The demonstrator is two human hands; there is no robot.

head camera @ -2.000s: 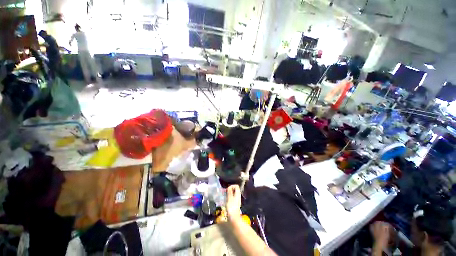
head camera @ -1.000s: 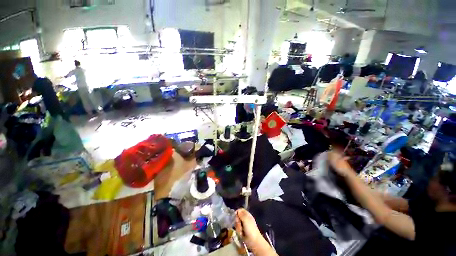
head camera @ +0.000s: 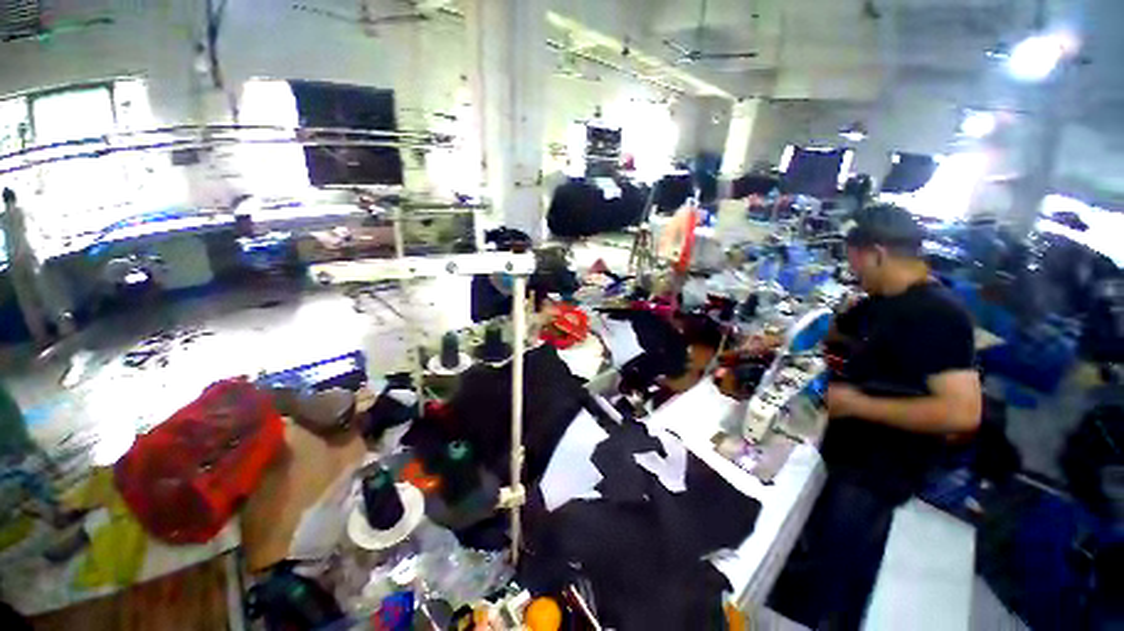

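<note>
Neither of my hands shows in the picture. The pale upright pole of the thread stand (head camera: 518, 407) rises in front of me, with its horizontal top bar (head camera: 419, 268) above the cones. A black thread cone (head camera: 382, 496) stands on a white round base to the left of the pole. Another dark cone (head camera: 457, 466) with a green tip stands closer to the pole. Black cut fabric panels (head camera: 666, 518) spread to the right of the pole, with a white piece (head camera: 574, 461) among them. A small orange ball-like object (head camera: 542, 614) lies at the bottom edge.
A red plastic bag (head camera: 207, 461) bulges at the left beside brown cardboard (head camera: 277, 499). Another person in black (head camera: 906, 358) is at a sewing machine (head camera: 770, 401) on the right. A pale bench or board (head camera: 924, 573) is at the lower right. More dark cones stand behind.
The view has swung right. The hand that held the pole's lower part has left the picture. The other person, earlier reaching over the black cloth, is now upright at the machine.
</note>
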